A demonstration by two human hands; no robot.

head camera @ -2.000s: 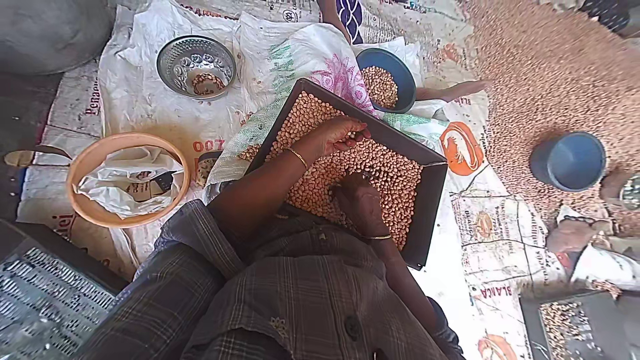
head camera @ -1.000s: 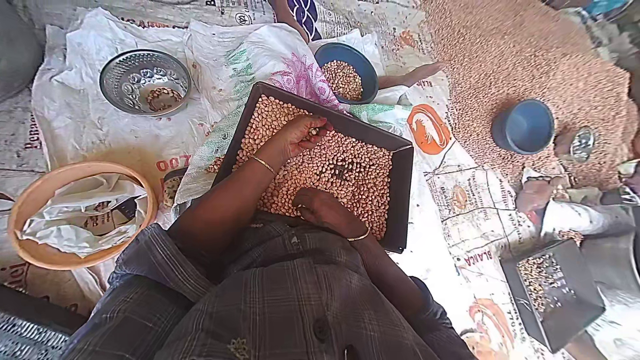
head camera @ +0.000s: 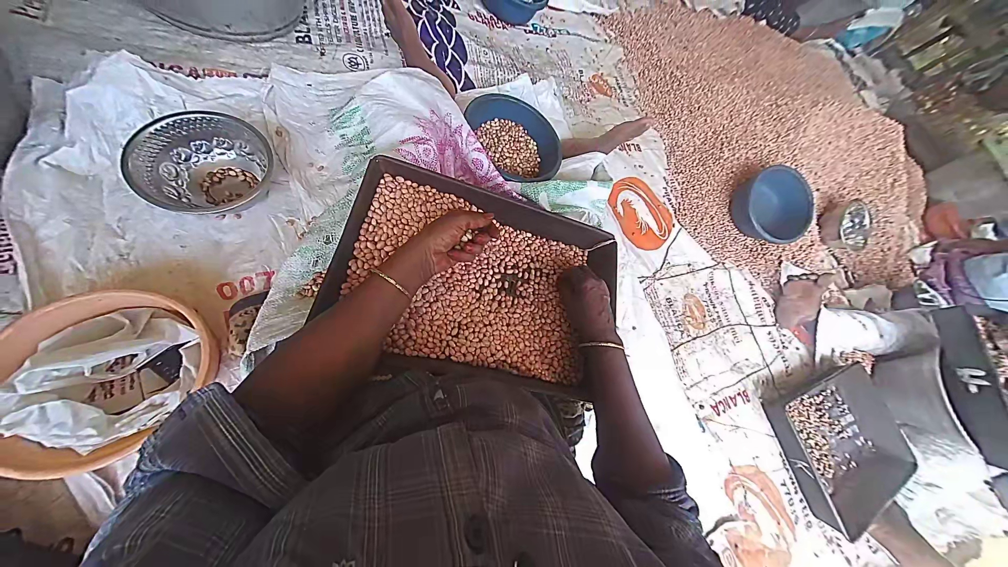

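A dark rectangular tray point(head camera: 488, 198) rests on my lap, filled with shelled peanuts point(head camera: 465, 315). Over its left-middle part is my left hand point(head camera: 458, 240), palm partly up and fingers curled around a few pale kernels. My right hand point(head camera: 587, 303) is at the tray's right side, over the peanuts' edge, with its fingers bent down; whether it holds anything is hidden. A small dark patch point(head camera: 510, 283) shows among the peanuts between the two hands. Each wrist has a thin bangle.
A steel bowl point(head camera: 197, 161) with some kernels and a blue bowl point(head camera: 516, 138) of peanuts stand beyond the tray. An orange-rimmed basin point(head camera: 206, 346) is at left. A large peanut heap point(head camera: 772, 118) with an empty blue bowl point(head camera: 772, 203), another tray point(head camera: 858, 449) and other people's limbs are at right.
My right hand has moved from the near middle of the tray to its right side. My left hand stays over the peanuts, its fingers still curled.
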